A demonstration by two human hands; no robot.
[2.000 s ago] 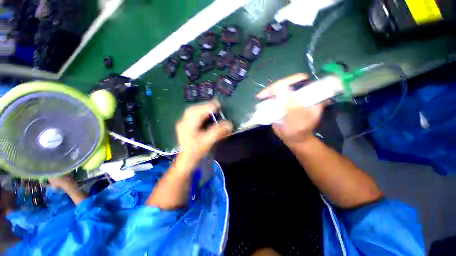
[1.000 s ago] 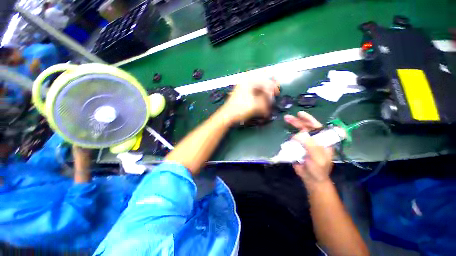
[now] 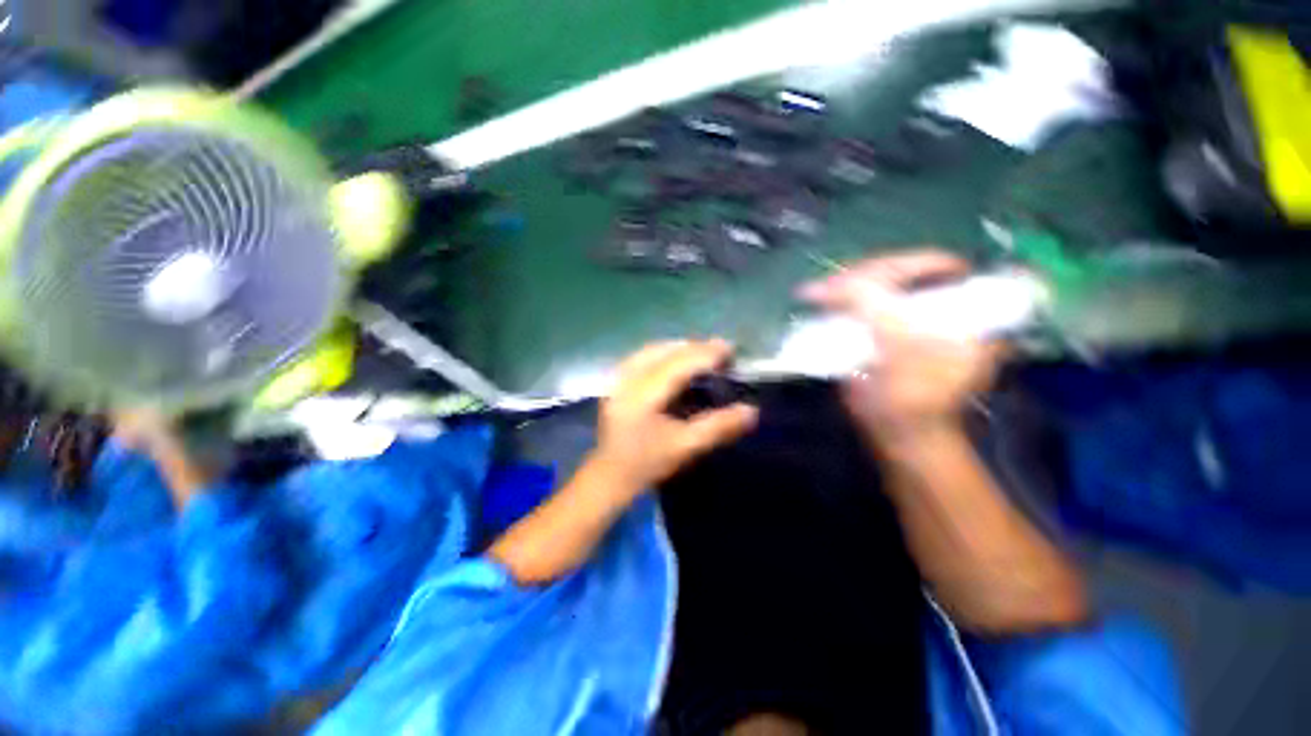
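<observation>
The frame is blurred. My left hand (image 3: 654, 417) is at the bench's near edge, thumb and fingers closed around a small black housing (image 3: 707, 393). My right hand (image 3: 920, 360) holds the white dispensing syringe (image 3: 966, 306), its tip side pointing left toward my left hand but apart from it. The green adapter cap (image 3: 1047, 259) is at the syringe's right end. A group of black housings (image 3: 719, 173) lies on the green bench (image 3: 554, 309) beyond my hands.
A desk fan (image 3: 180, 266) with a yellow-green rim stands at left. White crumpled wipes (image 3: 1028, 86) lie at the back right, beside the black controller (image 3: 1222, 158) with its yellow label. A neighbour's hand (image 3: 166, 449) and blue sleeve show below the fan.
My left hand has come back from the group of housings to the bench edge with a housing. The syringe and right hand sit slightly higher in the picture. The view has shifted.
</observation>
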